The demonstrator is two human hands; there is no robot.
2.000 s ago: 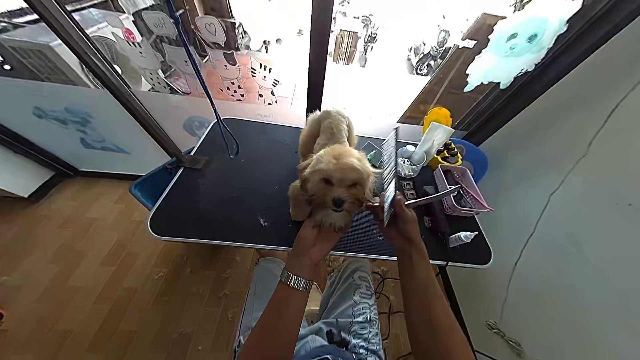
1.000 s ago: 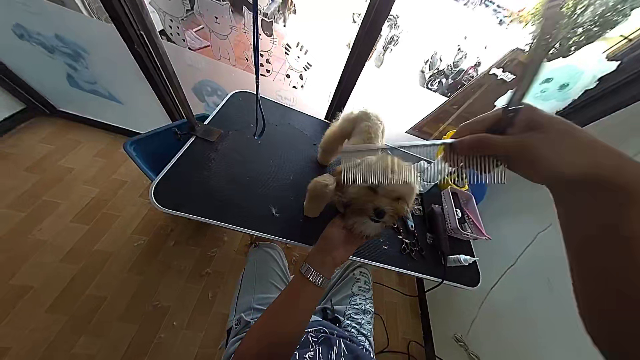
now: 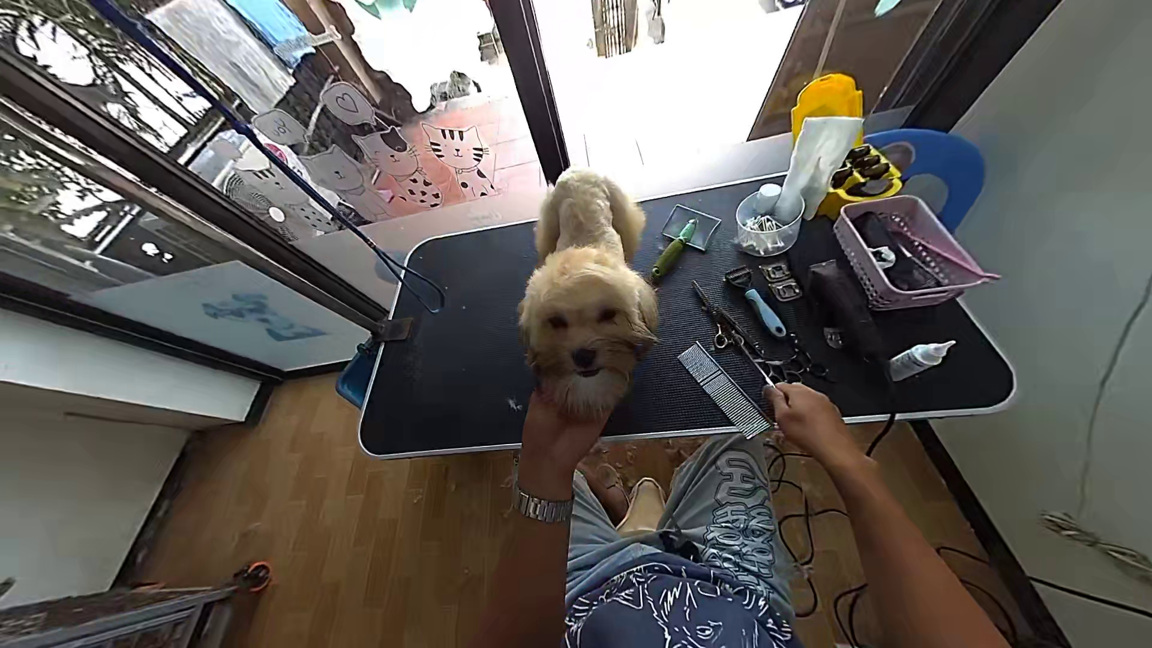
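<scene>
A small cream-coloured dog point(image 3: 589, 288) stands on the black grooming table point(image 3: 450, 360), facing me. My left hand point(image 3: 560, 441), with a metal watch on the wrist, holds the dog under its chin. Near the front edge, my right hand point(image 3: 801, 414) has its fingers closed on a thin metal tool point(image 3: 760, 367), seemingly scissors; its far end lies among other tools. The metal grooming comb point(image 3: 723, 390) lies flat on the table, just left of that hand. Beyond it are scissors point(image 3: 720, 335), a blue-handled grooming tool point(image 3: 763, 310) and a green-handled slicker brush point(image 3: 675, 248).
A pink basket point(image 3: 900, 292), a clear tub of cotton swabs point(image 3: 768, 236), a black clipper-like object point(image 3: 846, 310) and a small white bottle point(image 3: 920, 360) occupy the table's right side. A blue grooming loop point(image 3: 414, 279) hangs at the left. Cables point(image 3: 810, 517) lie on the floor.
My right hand has come down from the dog's head to the table's front right. The comb it held now lies on the table. My left hand stays at the dog's chin.
</scene>
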